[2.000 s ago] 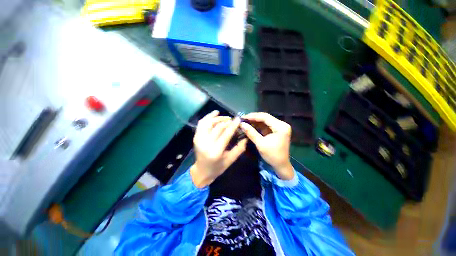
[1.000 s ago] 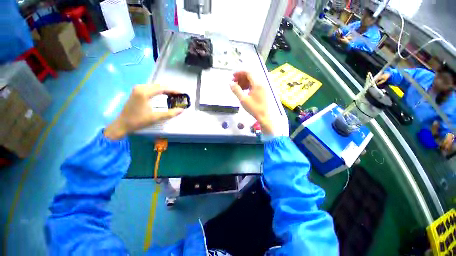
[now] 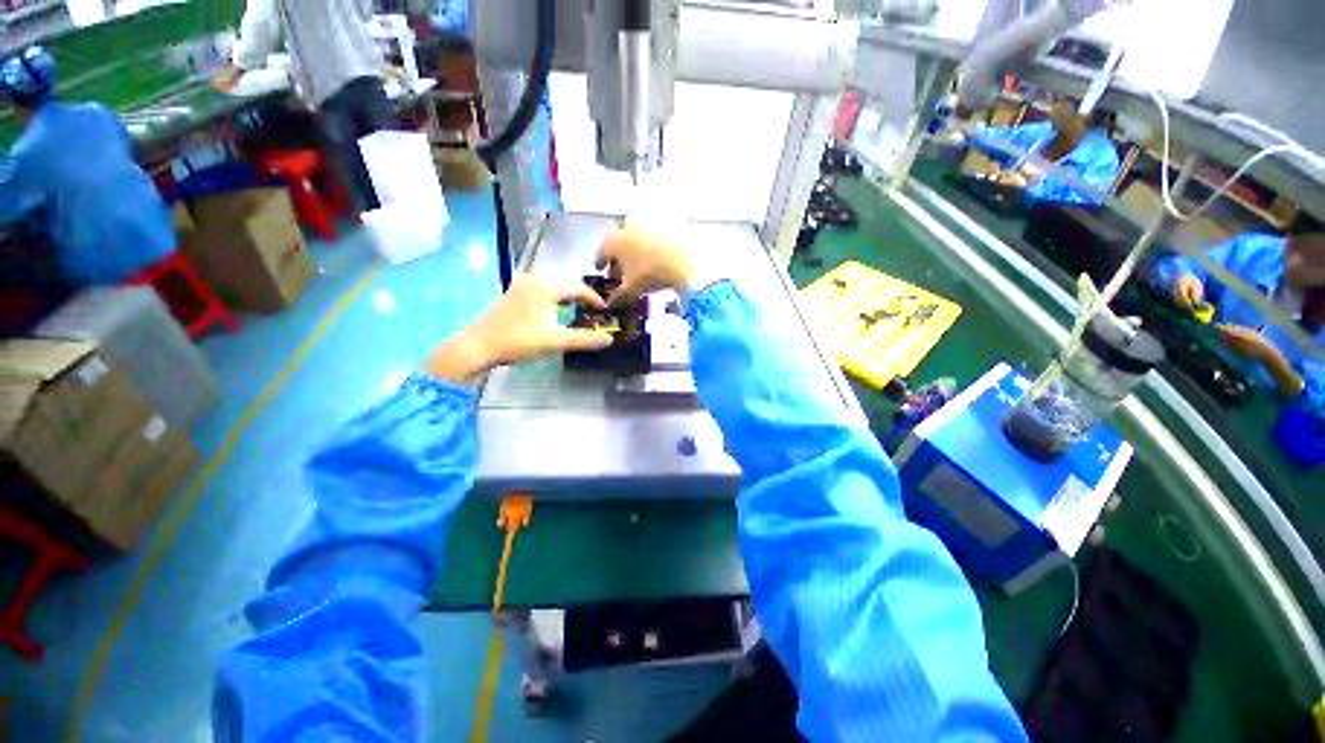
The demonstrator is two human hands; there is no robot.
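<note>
A black block fixture point(image 3: 628, 353) sits on top of the grey bench machine point(image 3: 581, 438), under a vertical metal head point(image 3: 628, 90). My left hand point(image 3: 526, 325) is at the fixture's left side, thumb and fingers around a small dark module point(image 3: 599, 317) with a gold-yellow patch, at the top of the fixture. My right hand point(image 3: 648, 261) reaches in from behind and above, fingertips down on the module or the fixture. The fingers partly cover the module, and whether it is fully seated cannot be told.
A blue-and-white box point(image 3: 1003, 476) with a clear canister point(image 3: 1083, 389) stands right of the machine, a yellow tray point(image 3: 876, 322) behind it. A dark tray point(image 3: 1116, 653) lies lower right. An orange cable point(image 3: 515, 514) hangs in front. People in blue sit left and right.
Both hands have moved onto the fixture. The module, held by my left hand over the machine's left part a second ago, is now at the fixture. The view has shifted.
</note>
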